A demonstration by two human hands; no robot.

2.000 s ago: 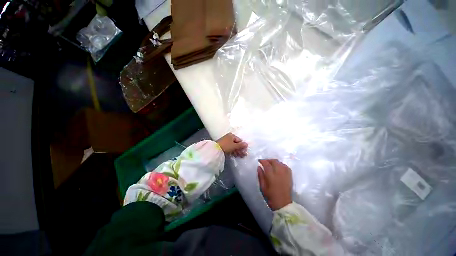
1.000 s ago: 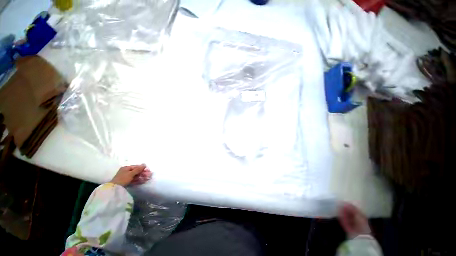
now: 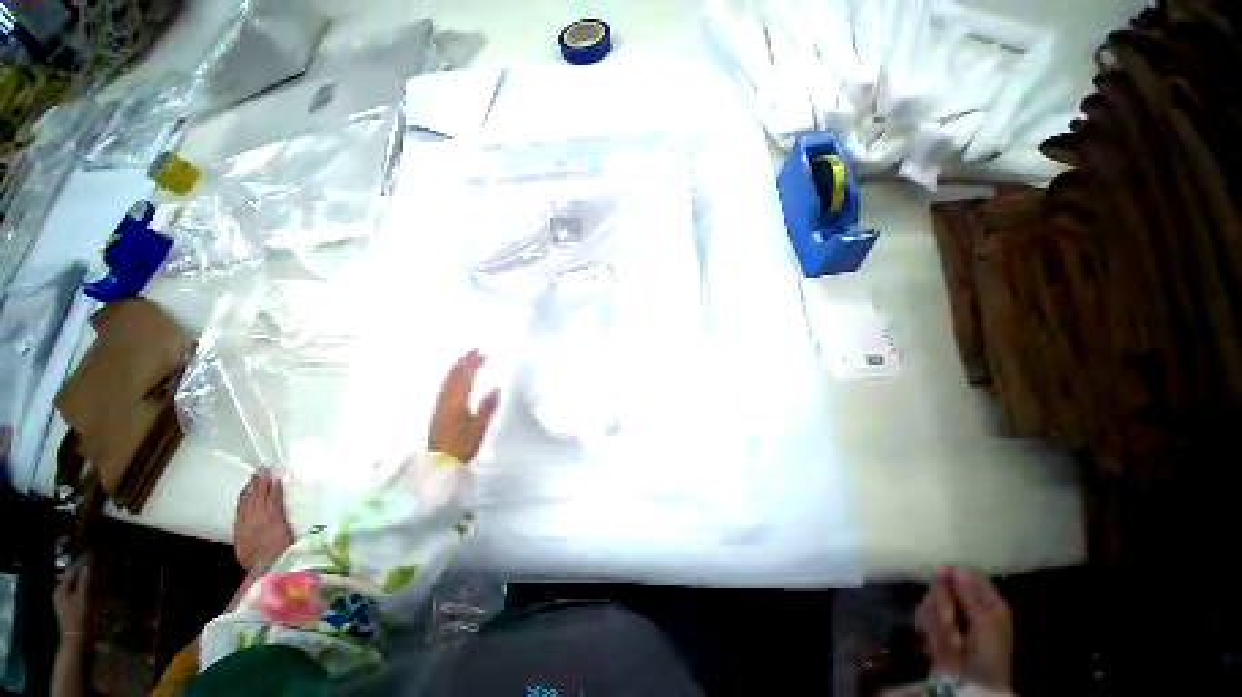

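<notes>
A shiny clear poly bag with a small white label lies flat over white tissue paper on the table. A grey-brown shape shows through its upper part. My left hand is open over the left side of the bag, thumb apart from the fingers. My right hand is low at the right, by the table's front edge. It is slightly blurred, and I cannot tell if it holds the clear film beside it.
A blue tape dispenser, barcode sheet and brown bag stack stand right. A blue tape roll and white strips lie behind. Brown pieces and another dispenser are left. Another person's hand is at the front-left edge.
The view has swung from the left side to the table's middle. My left hand has moved from the front edge onto the bag and opened. Another person's hand has appeared at left.
</notes>
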